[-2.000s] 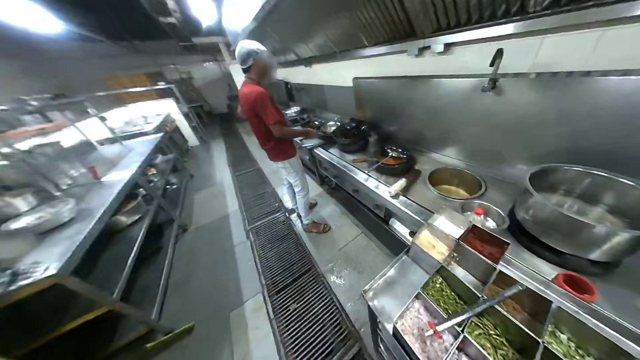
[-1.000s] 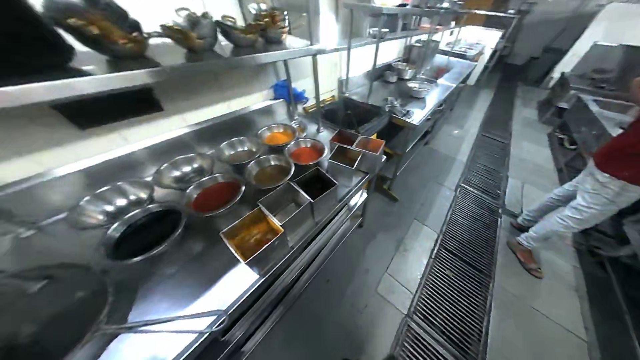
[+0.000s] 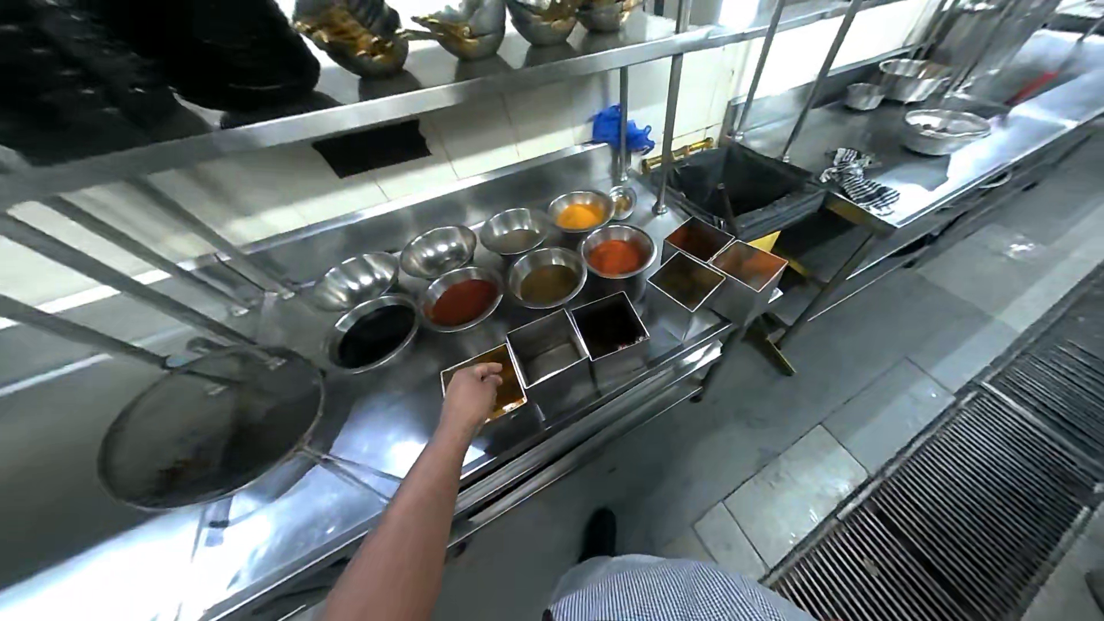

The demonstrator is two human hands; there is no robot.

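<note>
My left hand (image 3: 473, 388) is over a square steel container (image 3: 511, 397) of orange-brown contents, fingers curled near its left side; whether it grips anything is hidden. My right hand is out of view. Beside that container stand a square container with a grey interior (image 3: 547, 347) and one with dark contents (image 3: 609, 326). Behind them are round steel bowls of dark liquid (image 3: 375, 335), red sauce (image 3: 463, 299), brownish liquid (image 3: 548, 278) and orange-red contents (image 3: 617, 256). Farther back sit a bowl of yellow-orange contents (image 3: 580, 214) and other steel bowls (image 3: 438, 251).
A large round mesh strainer (image 3: 211, 427) lies at the left, its handle reaching over the counter. Above is a steel shelf (image 3: 483, 82) with bowls. More square containers (image 3: 687, 280) stand at the right, before a black-lined bin (image 3: 742, 185). Floor grating (image 3: 940, 500) runs along the right.
The view has swung from the cooking range to the counter of sauces and moved nearer. My left hand has come into view over the orange-brown container; the person in red is out of view.
</note>
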